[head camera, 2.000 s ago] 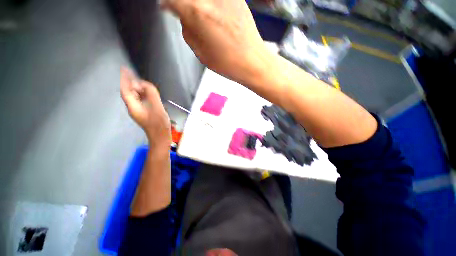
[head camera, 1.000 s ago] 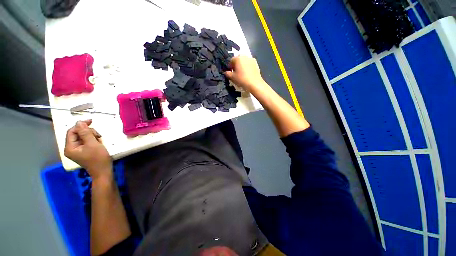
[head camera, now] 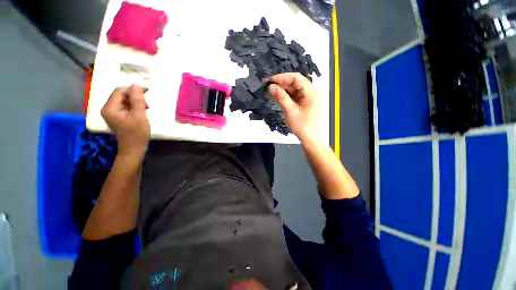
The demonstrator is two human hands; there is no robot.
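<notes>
A loose pile of flat black parts (head camera: 257,54) lies on the right half of the white tabletop (head camera: 164,127). A pink fixture (head camera: 191,102) with wavy edges sits left of the pile, with black parts in its recess. My right hand (head camera: 297,102) is over the pile, thumb and forefinger pinched at a black part. My left hand (head camera: 128,116) is over the table's left side, fingers curled, with a small dark bit at the fingertips; I cannot tell whether it is held. A second pink block (head camera: 137,27) lies at the far left.
A small grey piece (head camera: 134,68) lies beyond my left hand. A blue bin (head camera: 54,187) with black parts stands left of my knees. Blue panelled racks (head camera: 401,187) stand on the right, past a yellow floor line (head camera: 336,85). A shiny bag (head camera: 318,10) is at the far right corner.
The view has turned and shifted. My right hand has moved from the pile's right edge to its near middle. My left hand remains at the table's left side.
</notes>
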